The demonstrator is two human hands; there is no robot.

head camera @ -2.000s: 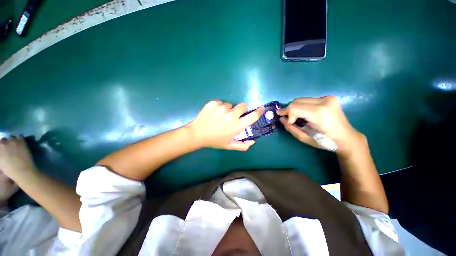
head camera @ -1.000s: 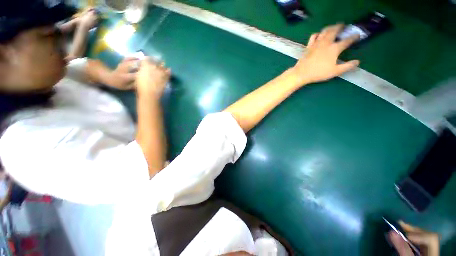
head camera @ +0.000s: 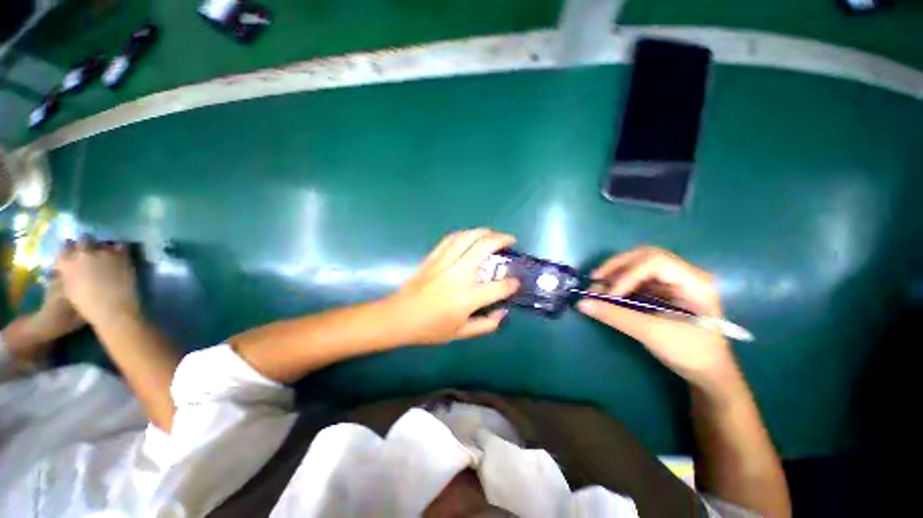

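Note:
A small dark handset body point(head camera: 534, 277) lies in front of me on or just above the green bench. It has a bright white round spot toward its right end and white marks at its left end. My left hand point(head camera: 455, 288) grips its left end, with fingers above and thumb below. My right hand point(head camera: 658, 309) holds a slim tool point(head camera: 658, 307), dark toward the tip and pale at the rear, pointing left at the handset's right end. I cannot tell whether the tip touches it.
A smartphone point(head camera: 660, 121) lies beyond my right hand. A curved pale strip point(head camera: 405, 63) crosses the green bench point(head camera: 385, 172). Small dark handsets point(head camera: 235, 17) lie beyond it at upper left. Another person's hands point(head camera: 96, 283) and white sleeves are at left.
One second ago my left hand was stretched over a handset beyond the strip, and the view was turned left. Now it holds a handset near my right hand, and the view faces forward again.

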